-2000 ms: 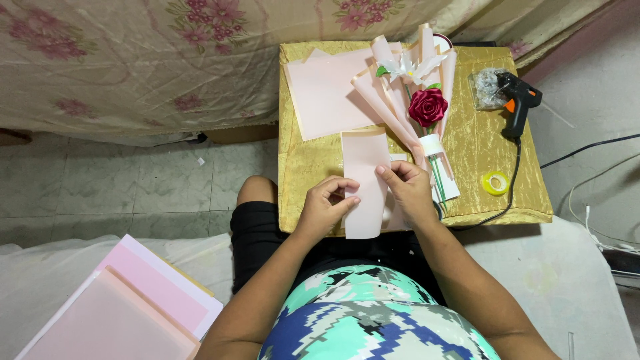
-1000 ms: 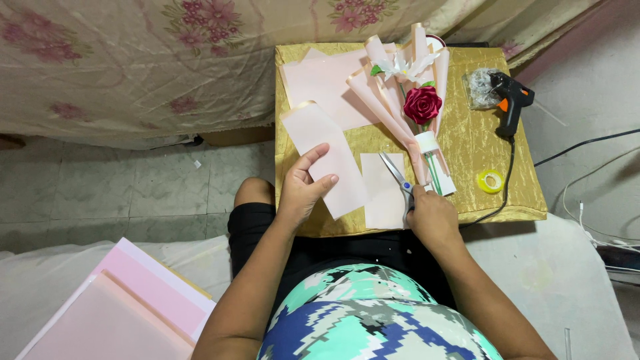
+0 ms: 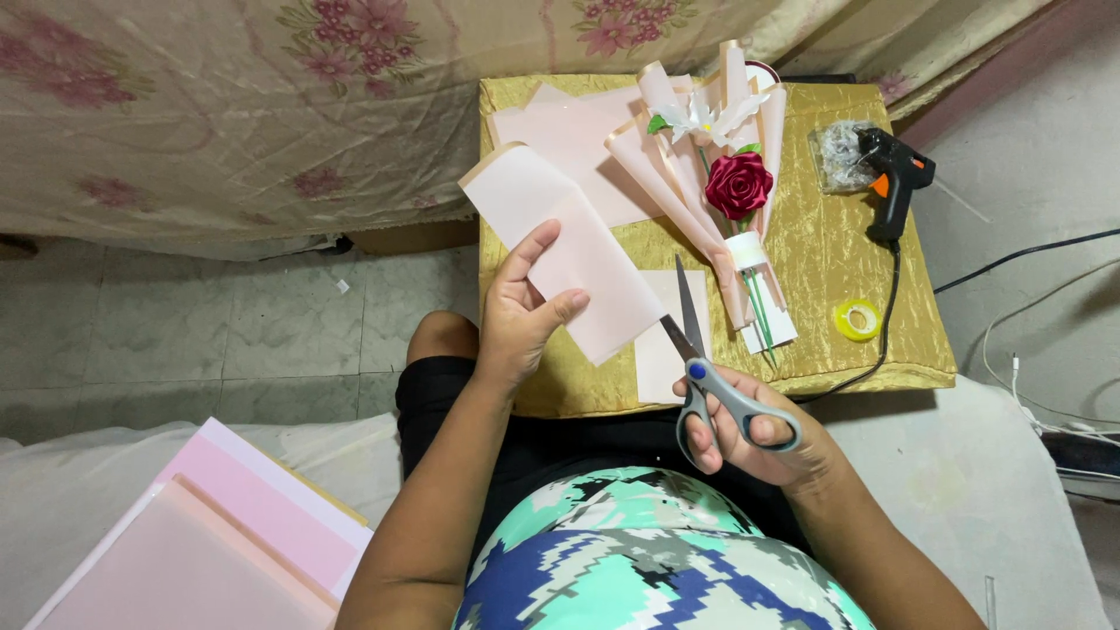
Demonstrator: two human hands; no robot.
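My left hand holds a folded strip of pale pink wrapping paper with a gold edge, tilted over the table. In my right hand are grey-handled scissors with their blades apart; one blade meets the strip's lower right corner. Beneath the scissors lies another pale pink piece of paper. Just beyond, a small bouquet rests on the table, with a dark red satin rose, a white ribbon flower, pink wrapping and green stems.
Pink sheets lie at the back left of the gold-covered table. On its right are a black hot glue gun with its cord, a clear plastic packet and yellow tape. More paper sheets lie at my left.
The strip, first held by both hands, is now in my left hand alone and tilted. My right hand has taken hold of the scissors, and their blades have come up to the strip's corner.
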